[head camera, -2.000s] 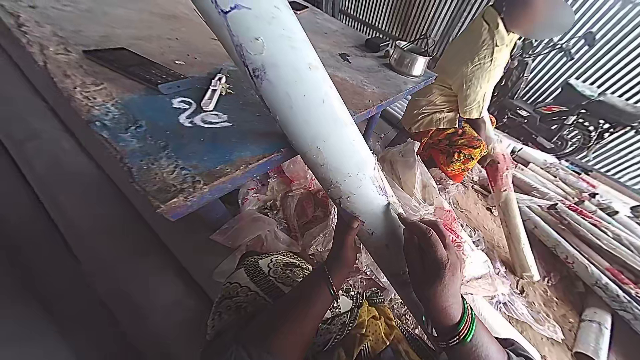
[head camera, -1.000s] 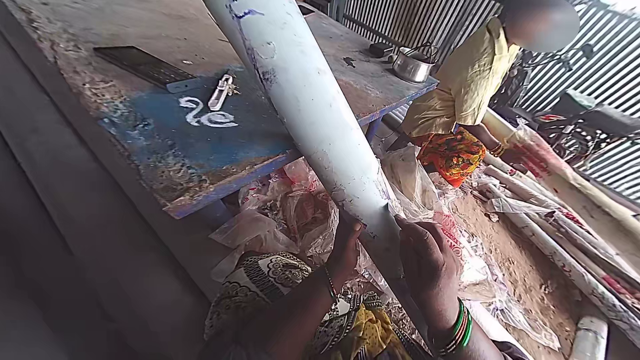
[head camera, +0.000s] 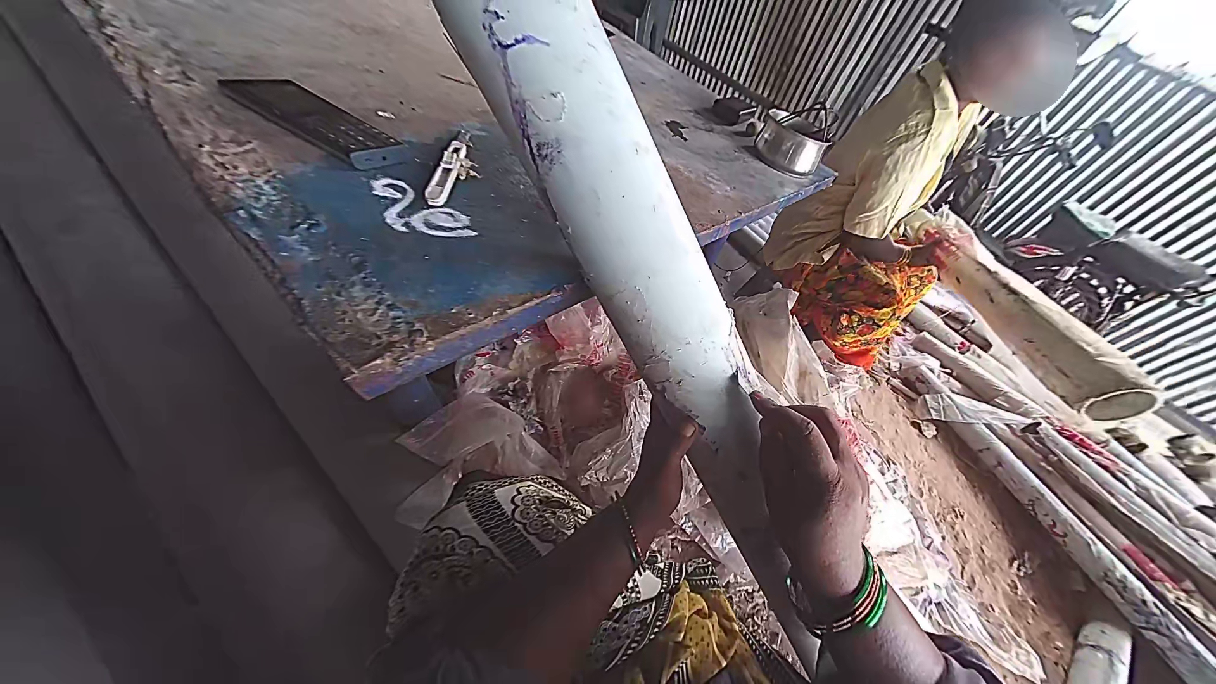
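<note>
A long pale tube (head camera: 636, 209) with purple stains and bits of film on its surface slants from the top centre down between my arms. My left hand (head camera: 665, 456) grips its left side, the fingers partly hidden behind it. On its right side, my right hand (head camera: 812, 465) has curled fingers and its thumb and fingertips at the edge of the tube's film; whether it pinches a small blade or a flap of film cannot be told. Crumpled clear plastic film (head camera: 579, 399) lies below and behind the tube.
A worn blue table (head camera: 456, 351) holds a dark phone-like device (head camera: 304, 119), a white cutter-like tool (head camera: 446, 171) and a metal pot (head camera: 790, 147). At the right a person (head camera: 893, 180) handles a thick tube (head camera: 1054, 332) beside several wrapped tubes (head camera: 1064, 513) on the ground. A motorcycle (head camera: 1092, 247) stands behind.
The other person's tube, first upright and low, has been raised and now slants out to the right. My hands remain at nearly the same place on the pale tube.
</note>
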